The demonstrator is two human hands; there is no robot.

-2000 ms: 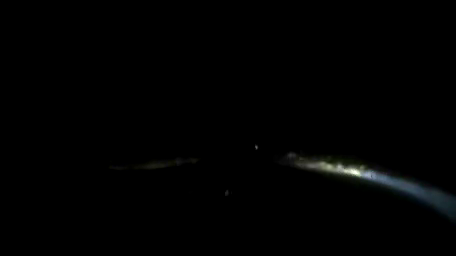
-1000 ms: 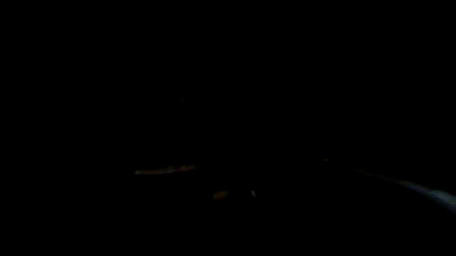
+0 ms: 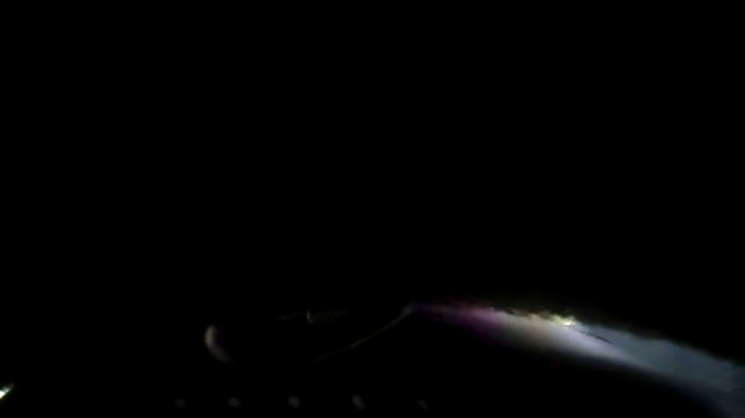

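Nearly the whole picture is black, so something covers the lens or lies very close to it. At the lower middle, thin curved glints outline a dark oval recess (image 3: 310,339). Below it runs a row of small, faint grey dots (image 3: 294,402). They look like part of a dark, smooth housing, but it is too dark to be sure. Neither of my hands can be seen.
A narrow curved band of light (image 3: 531,331) runs from the lower middle to the lower right, pinkish, then whitish. It ends in a grey-blue surface (image 3: 686,363), perhaps cloth. A small bright spot (image 3: 5,392) shows at the lower left edge.
The light band at the right is wider and brighter than one second ago and sits lower than two seconds ago. The oval outline and row of dots have come into view.
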